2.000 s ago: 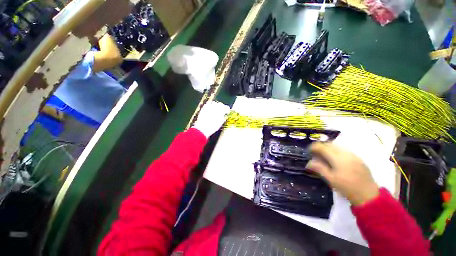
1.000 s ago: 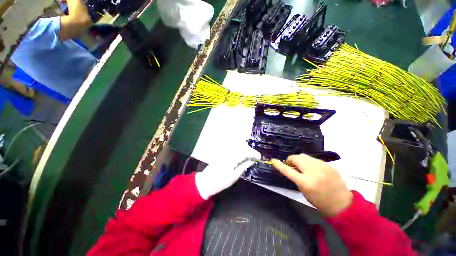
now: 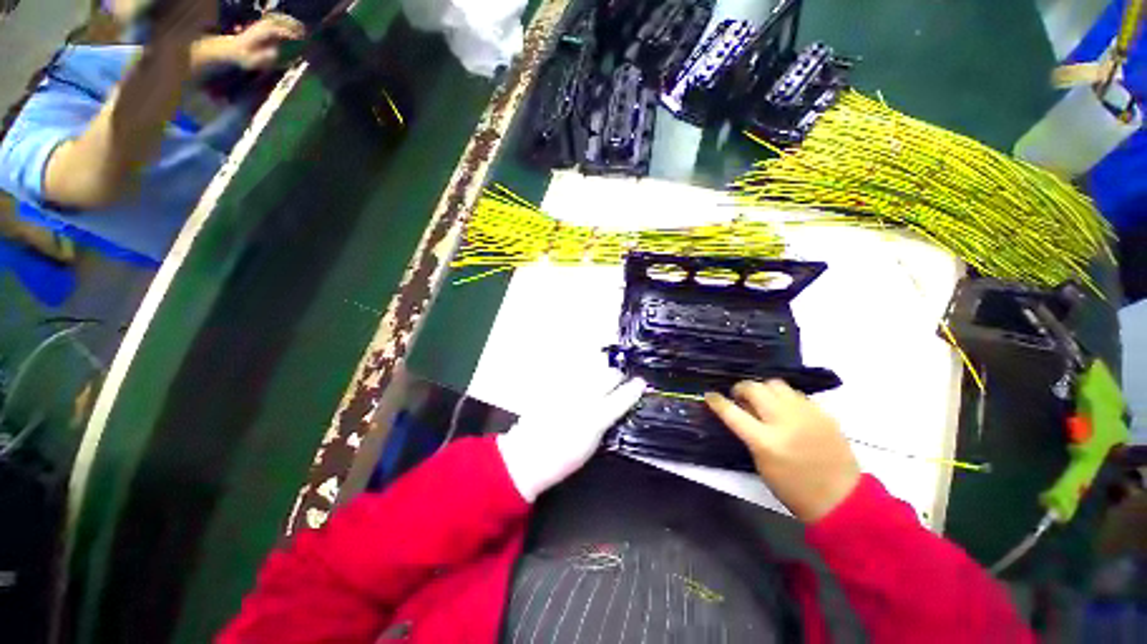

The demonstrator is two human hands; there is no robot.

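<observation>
Two black socket housings [image 3: 711, 321] lie one behind the other on the white sheet [image 3: 881, 315]; a panel with round holes [image 3: 723, 276] stands at the far edge. A yellow-green wire [image 3: 676, 395] lies across the nearer housing. My left hand [image 3: 569, 440], in a white glove, is at the wire's left end, fingers at the housing's left edge. My bare right hand [image 3: 795, 447] has its fingertips at the wire's right end. Both hands seem to hold the wire against the housing.
A small wire bundle [image 3: 554, 237] lies behind the housings, a large wire pile [image 3: 937, 189] at back right. Stacked housings [image 3: 623, 120] stand behind. The lime-green soldering gun [image 3: 1092, 440] is at right beside its black stand [image 3: 1006, 315]. A coworker's arm [image 3: 107, 138] is across the conveyor [image 3: 239, 327].
My left hand has come from the small wire bundle to the nearer housing. My right hand came down beside it. The wire, held just above the housing a second ago, is now lower, across it.
</observation>
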